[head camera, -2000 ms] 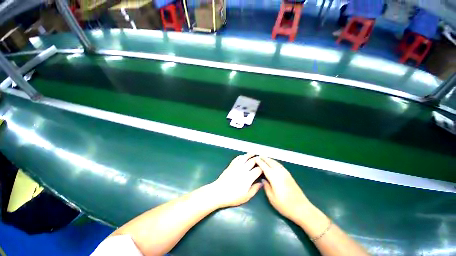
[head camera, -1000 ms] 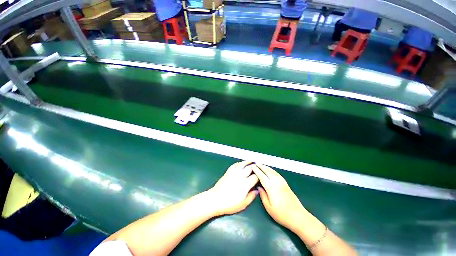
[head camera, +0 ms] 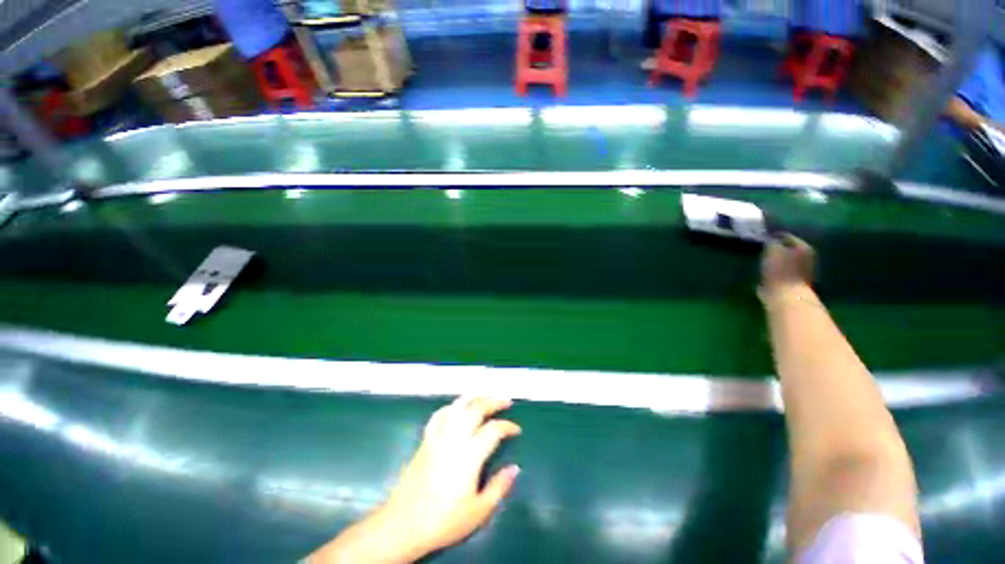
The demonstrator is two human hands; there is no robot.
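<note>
A flat white piece [head camera: 722, 216] with a dark mark lies on the green conveyor belt [head camera: 485, 326] at the right. My right hand [head camera: 787, 262] reaches over the belt; its blurred fingertips are at the piece's right end, and whether they grip it cannot be told. Another white piece [head camera: 212, 279] with dark marks and a narrower tab lies on the belt at the left. My left hand [head camera: 461, 476] is over the glossy worktop by the near rail, fingers apart and holding nothing.
The pale near rail [head camera: 276, 372] runs between worktop and belt; a far rail [head camera: 529, 180] borders the other side. Behind are red stools [head camera: 541, 55] with seated people, and cardboard cartons [head camera: 198, 84]. Another person's arm shows at the right edge. Grey posts stand at both sides.
My hands, together before, have parted; the right has reached out over the belt to the right-hand piece. Both pieces appear further left. The view has turned right.
</note>
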